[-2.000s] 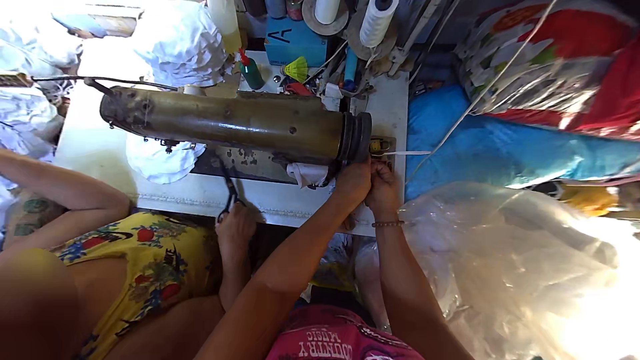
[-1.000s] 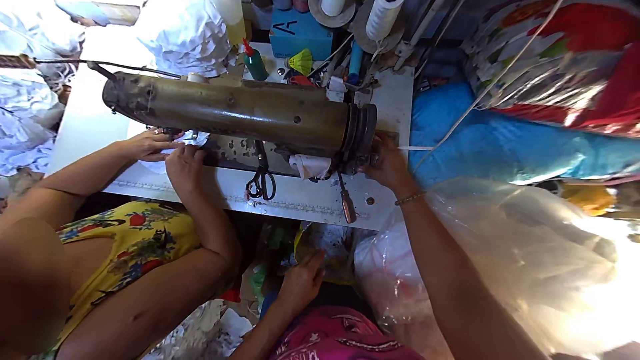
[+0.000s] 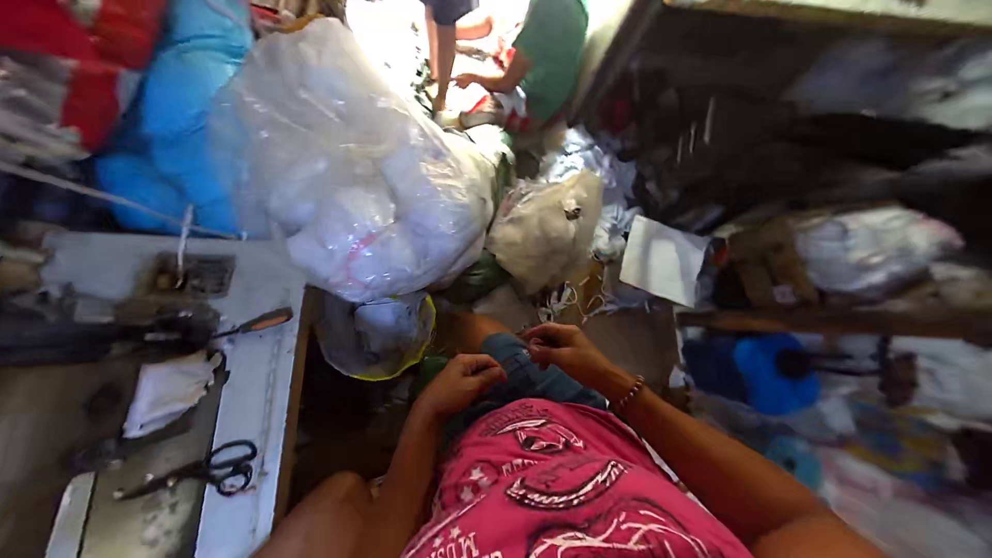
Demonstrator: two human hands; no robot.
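My left hand [image 3: 463, 381] is above my lap with its fingers curled; whether anything small is in it cannot be seen. To its right, my right hand [image 3: 564, 349] is raised over the knee of my denim shorts [image 3: 515, 364], thumb and fingertips bent close together, and I cannot tell if they hold anything. The two hands are apart. Black-handled scissors [image 3: 194, 471] lie on the sewing machine table [image 3: 252, 411] at the left. A screwdriver [image 3: 260, 322] rests near that table's corner, beside a white cloth [image 3: 167, 391].
A large clear plastic bag of white material [image 3: 387, 194] stands ahead, beside blue sacks [image 3: 170, 116]. A beige bag [image 3: 546, 232] leans to its right. Shelves with bundles and a blue round item [image 3: 775, 376] are at the right. Two people [image 3: 550, 62] are at the far end.
The view has swung far to the right. My right hand has left the sewing machine and is now over my lap near my left hand.
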